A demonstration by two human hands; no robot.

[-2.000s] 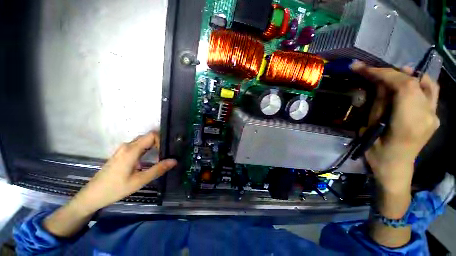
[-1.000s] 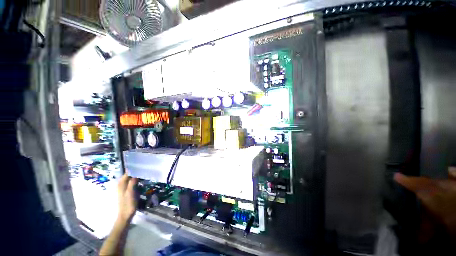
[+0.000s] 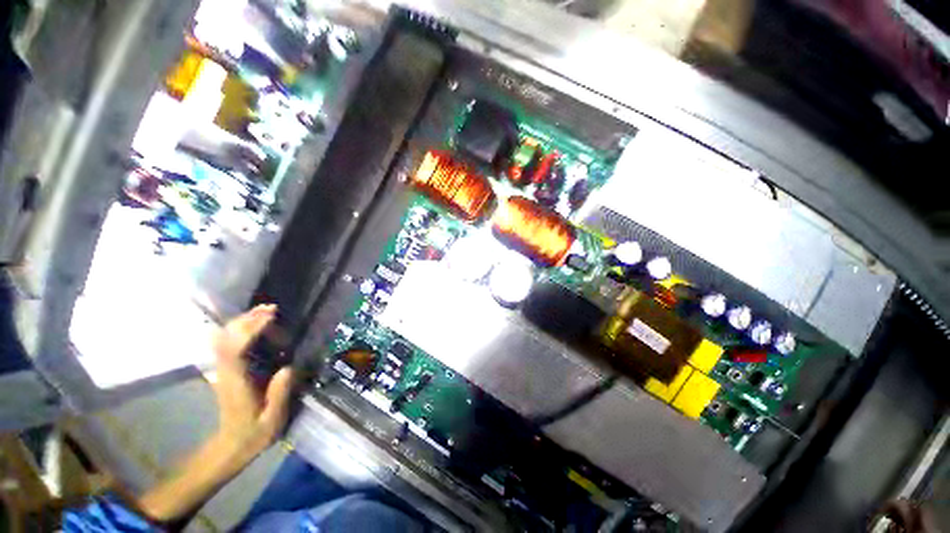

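The power board (image 3: 432,401) sits in its dark carrier (image 3: 349,234), slanted across the view. Orange copper coils (image 3: 533,230), a brown-yellow transformer (image 3: 651,335), round pale-topped capacitors (image 3: 714,305) and long silver heatsinks (image 3: 625,432) stand on it. A dark lead crosses the lower heatsink. My left hand (image 3: 248,380) is at the carrier's lower left corner, fingers and thumb around its dark edge; the fingertips are partly lost in shadow. My right hand cannot be made out; a small brownish shape at the bottom right corner is too blurred to name.
Metal conveyor rails (image 3: 583,78) run along the far side, with dark toothed chain (image 3: 925,312) at the right. Another board (image 3: 250,115), overexposed, lies to the left beyond the carrier's end. A pale metal frame edge (image 3: 63,239) stands further left.
The view has swung and tilted, so the board now slants down to the right. My left hand remains at the carrier's left end. My right hand has left clear view, and the fan is gone from view.
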